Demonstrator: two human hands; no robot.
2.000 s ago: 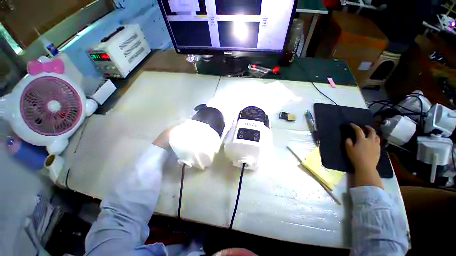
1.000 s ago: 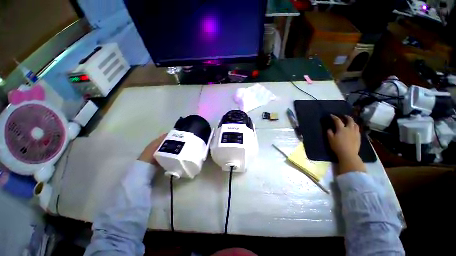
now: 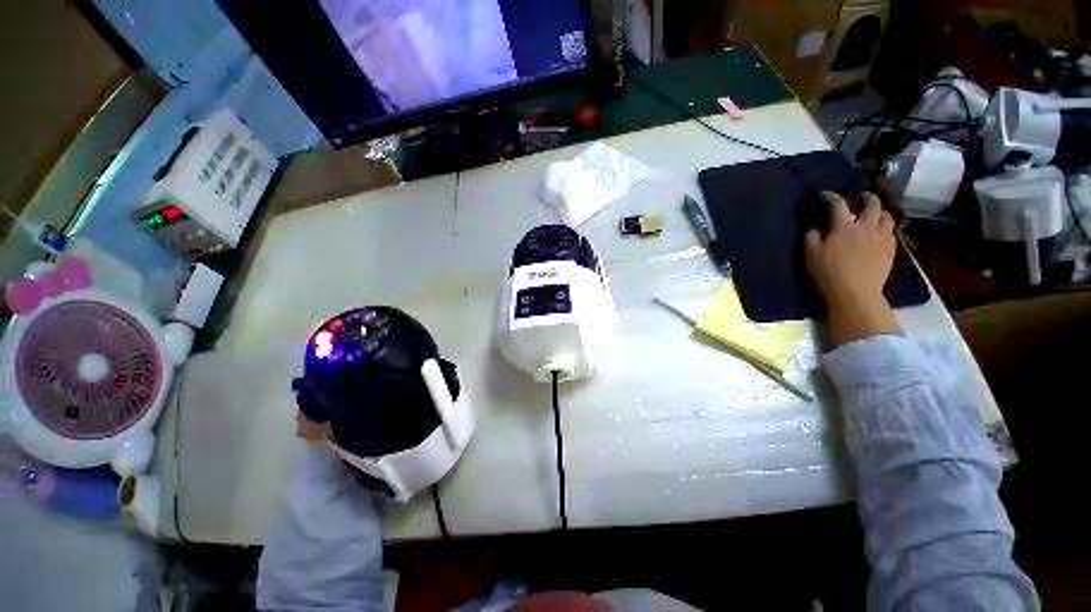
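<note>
A white-and-black PTZ camera is at the left of the bench, its black head up, with red, white and blue lights glowing. My left hand is at its left side, mostly hidden behind it, and appears to hold it. A second PTZ camera sits to its right, untouched, its black cable running over the bench's front edge. My right hand rests on the black mouse pad, over a mouse that is mostly hidden.
A monitor shows a blurred picture. Crumpled tissue, a small black-and-gold piece and yellow notes with a thin stick lie on the bench. A power supply and fan stand left. More cameras are heaped at right.
The left camera has been turned and tipped, so its dark label is out of view and its lit face shows. The monitor has gone from dark to a bright picture. The view has shifted.
</note>
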